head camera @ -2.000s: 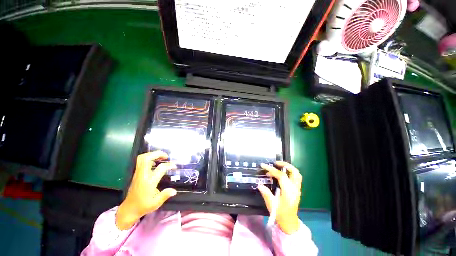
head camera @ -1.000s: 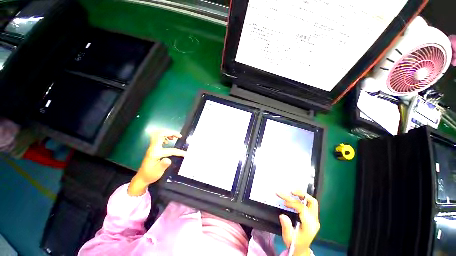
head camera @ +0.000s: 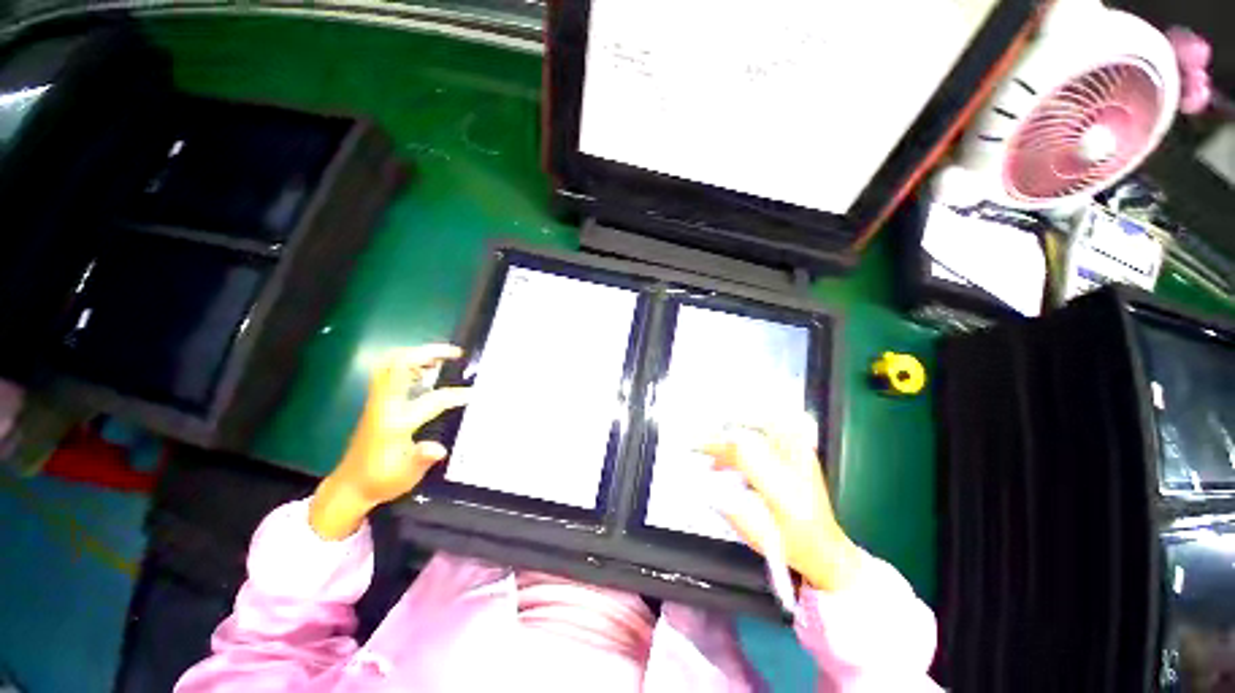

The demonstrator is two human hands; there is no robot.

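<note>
A black foam tray (head camera: 677, 585) lies in front of me and holds two tablets side by side. The left tablet (head camera: 549, 393) and the right tablet (head camera: 718, 406) both show plain white screens. My left hand (head camera: 393, 431) is at the left edge of the tray, fingers apart, fingertips beside the left tablet. My right hand (head camera: 779, 490) is over the lower right tablet, fingertips near its screen. A thin pale stylus (head camera: 775, 555) lies along my right palm, held in that hand and partly blurred.
A large upright light panel (head camera: 772, 102) stands behind the tray. Tray stacks with dark tablets stand at left (head camera: 318, 257) and right (head camera: 1043, 501). A small yellow item (head camera: 898, 374) lies right of the tray. A pink-grille fan (head camera: 1084, 129) and a box with papers (head camera: 982, 257) are behind right.
The tablets first showed coloured home or lock screens; both are now white. My left hand has moved to the tray's left edge. My right hand has moved up over the right tablet. The view has shifted.
</note>
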